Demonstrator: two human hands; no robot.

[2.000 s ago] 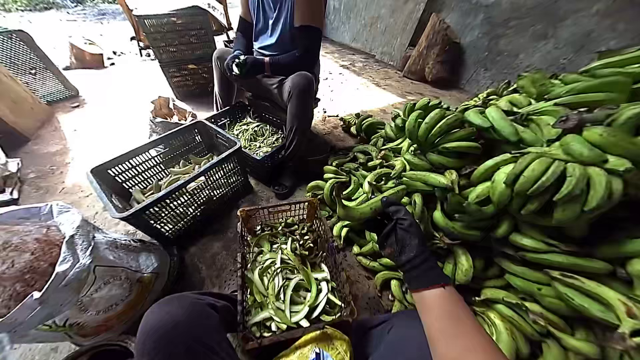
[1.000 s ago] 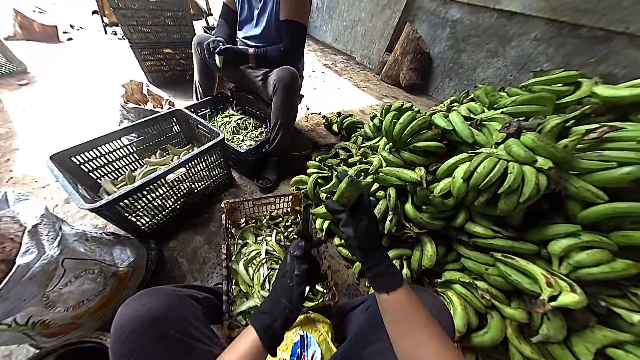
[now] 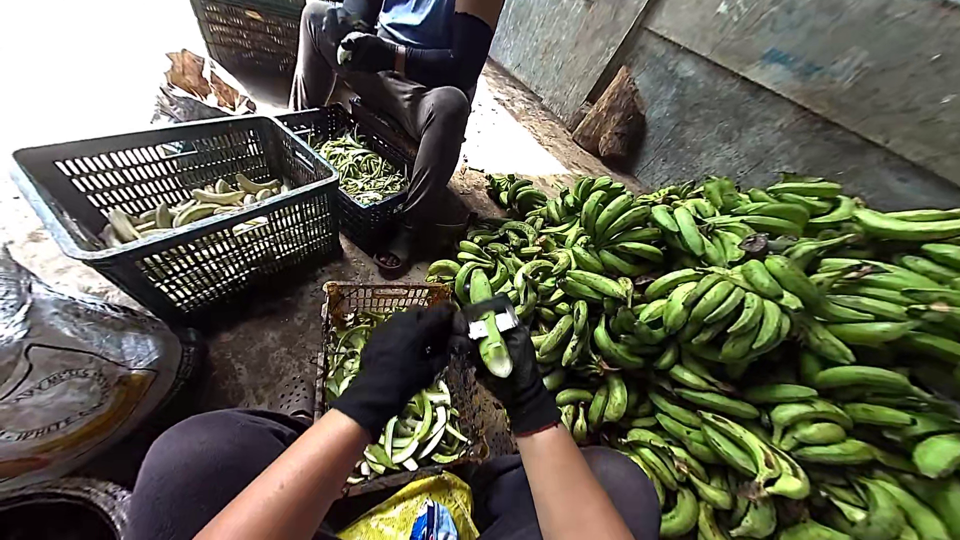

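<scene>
My right hand (image 3: 517,386), in a black glove, holds a green plantain (image 3: 495,352) whose lower end is cut pale. My left hand (image 3: 401,364), also black-gloved, is closed at a flat blade-like tool (image 3: 491,319) that lies across the plantain; its handle is hidden in the glove. Both hands are above a brown plastic crate (image 3: 386,294) with green peel strips (image 3: 412,431) in it. Right of the hands lies a large heap of green plantain bunches (image 3: 720,307).
A dark plastic crate (image 3: 225,259) holds peeled plantains (image 3: 202,206). Behind it, another crate (image 3: 371,217) of peels stands by a seated co-worker (image 3: 427,112). A sack (image 3: 75,375) is at left, a yellow bag (image 3: 412,510) between my knees, a wood block (image 3: 615,116) by the wall.
Two seconds ago my right hand was at the edge of the heap; now it holds a plantain over the crate. My left hand has come into view and meets it with the blade.
</scene>
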